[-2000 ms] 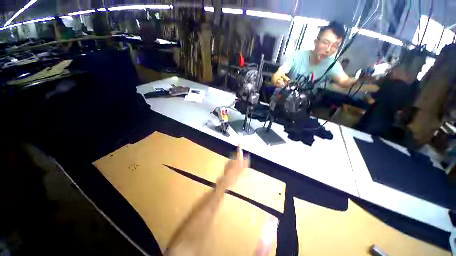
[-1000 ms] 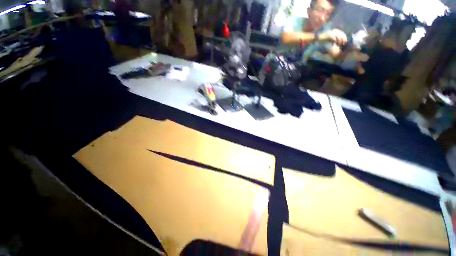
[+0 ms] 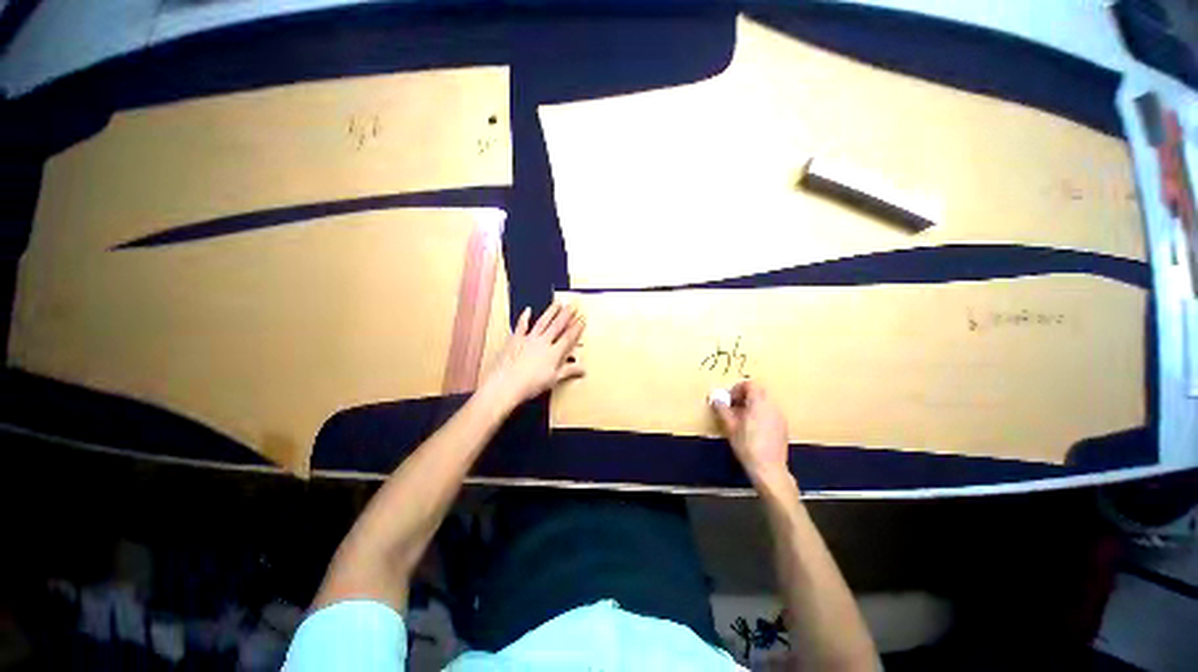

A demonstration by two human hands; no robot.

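Note:
Several tan card patterns lie on dark fabric (image 3: 532, 197). My left hand (image 3: 536, 357) lies flat, fingers spread, on the left end of the near right pattern (image 3: 854, 355). My right hand (image 3: 755, 427) is over the same pattern's near edge, below its handwritten number, pinching a small white piece (image 3: 719, 398) that looks like chalk. A pinkish clear ruler (image 3: 473, 302) lies across the right end of the left pattern (image 3: 263, 282). A grey metal weight (image 3: 867, 194) rests on the far right pattern (image 3: 657, 171).
The table's near edge (image 3: 631, 488) runs just in front of my body. At the right end lie brown sticks (image 3: 1168, 171) and a red item (image 3: 1173, 190). A dark item (image 3: 1163, 37) is at the far right corner. Open shelving with items shows below the table.
The view has swung down and to the right onto the patterns. Both my hands are now on the near right pattern; the cutting machines and the other person have left the view.

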